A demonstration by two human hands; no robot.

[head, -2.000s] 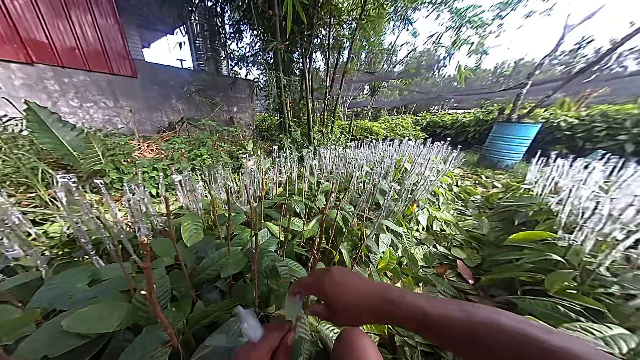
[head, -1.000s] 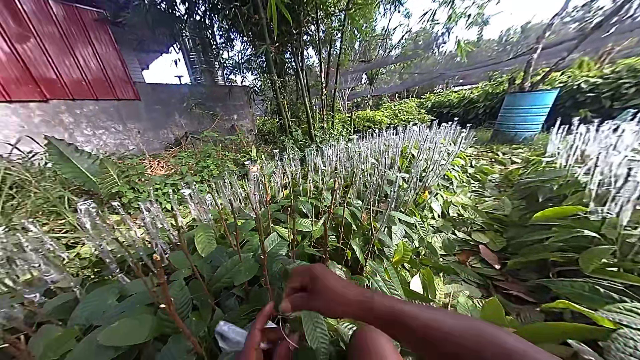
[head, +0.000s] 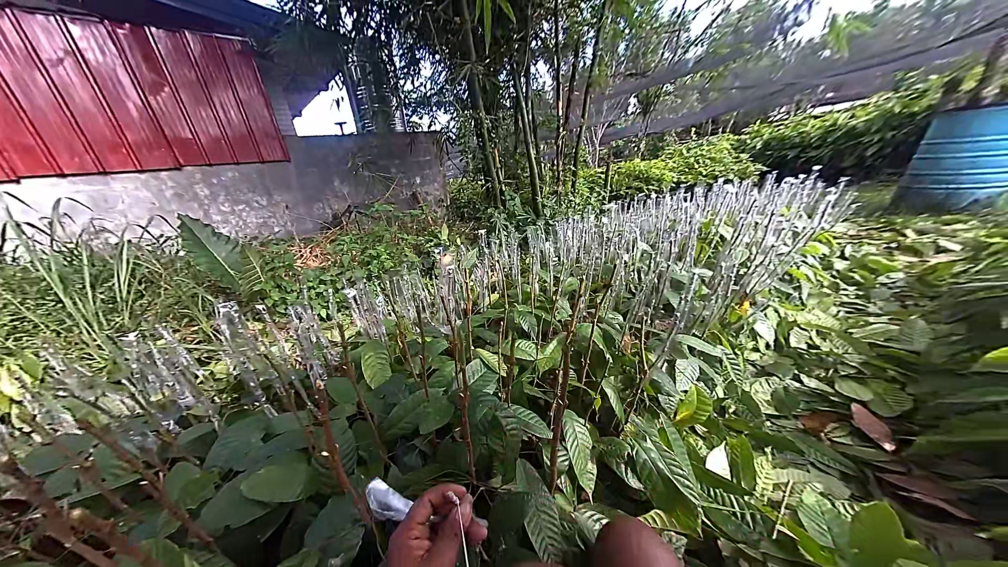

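Note:
My left hand point(head: 431, 529) is low in the middle of the view, its thumb and fingers pinched on a thin pale strand point(head: 462, 534) that runs down out of the frame. Crumpled clear plastic film point(head: 386, 501) shows just left of the fingers; whether the hand holds it too cannot be told. Around the hand stand broad-leaved young plants with bare brown stems point(head: 561, 409). Many stems farther back bear clear plastic sleeves point(head: 677, 236) at their tops. My right hand is not in view.
A rounded knee point(head: 634, 542) juts in at the bottom. Sleeved stems point(head: 236, 339) crowd the left. Leafy plants point(head: 835, 378) cover the right side. A blue barrel point(head: 957, 157), bamboo point(head: 484, 110), a concrete wall point(head: 370, 177) and red metal sheeting point(head: 142, 94) stand behind.
My right hand and forearm, which were over the left hand in both earlier frames, have gone out of view. The dark green piece between the fingers earlier no longer shows there.

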